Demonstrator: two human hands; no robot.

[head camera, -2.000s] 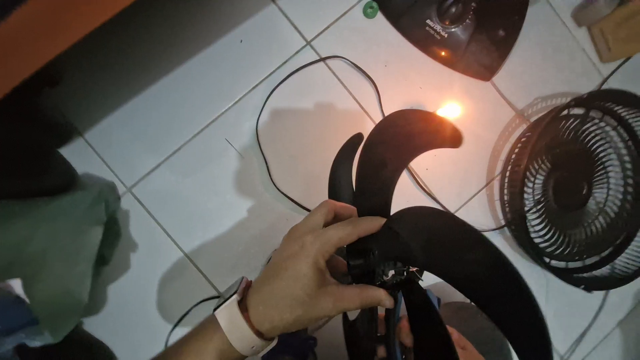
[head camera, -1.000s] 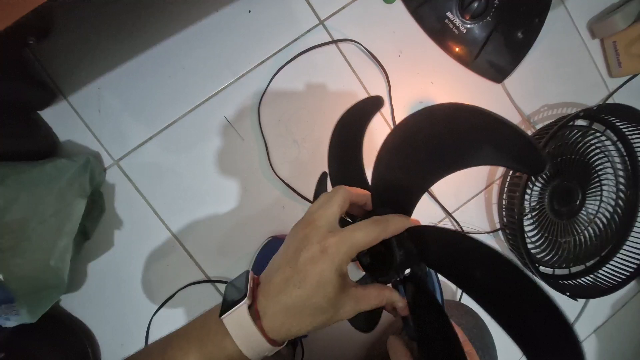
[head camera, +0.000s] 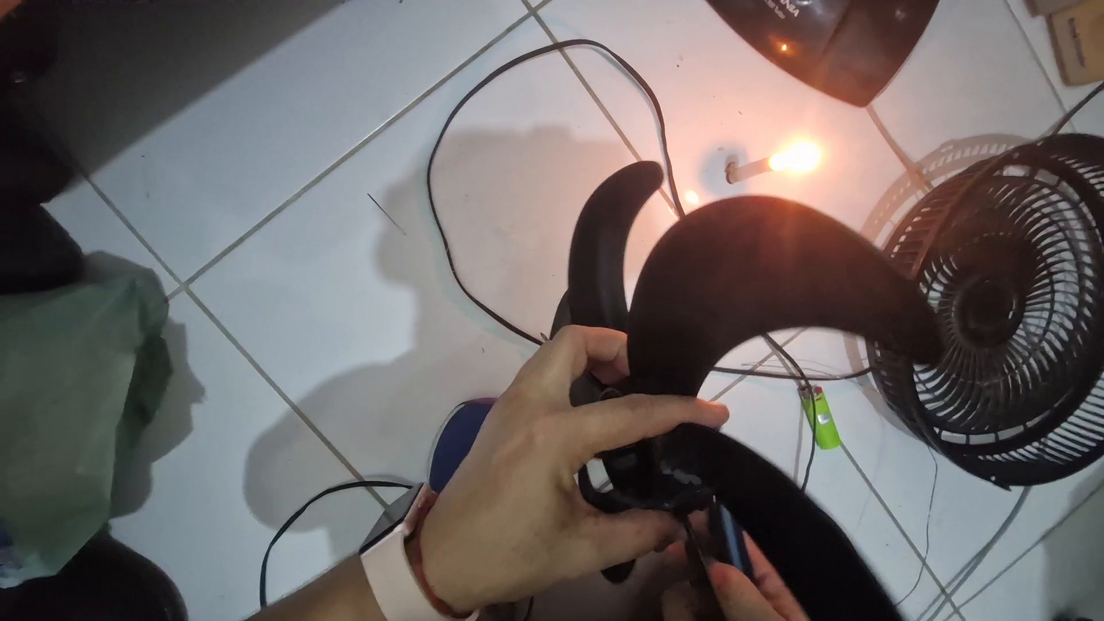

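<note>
My left hand (head camera: 552,466), with a smartwatch (head camera: 392,535) on its wrist, grips the hub of a black plastic fan blade (head camera: 759,259). Its curved blades spread up and to the right. Below the hub, my right hand (head camera: 742,586) shows only in part, behind a lower blade. It is closed around something slim, dark and bluish that reaches toward the hub; what it is cannot be made out. A lit candle (head camera: 749,170) burns on the floor beyond the blades, and a black fan grille (head camera: 987,310) lies at the right.
Black cord (head camera: 440,198) loops over the tiled floor. A green lighter (head camera: 821,418) lies between blades and grille. The black fan base (head camera: 828,43) is at the top, a small box (head camera: 1078,43) at top right. A green bag (head camera: 78,414) sits at the left.
The fan blade has turned in my left hand, so its blades point differently. The candle, hidden behind a blade one second ago, shows now, and the green lighter has come into sight.
</note>
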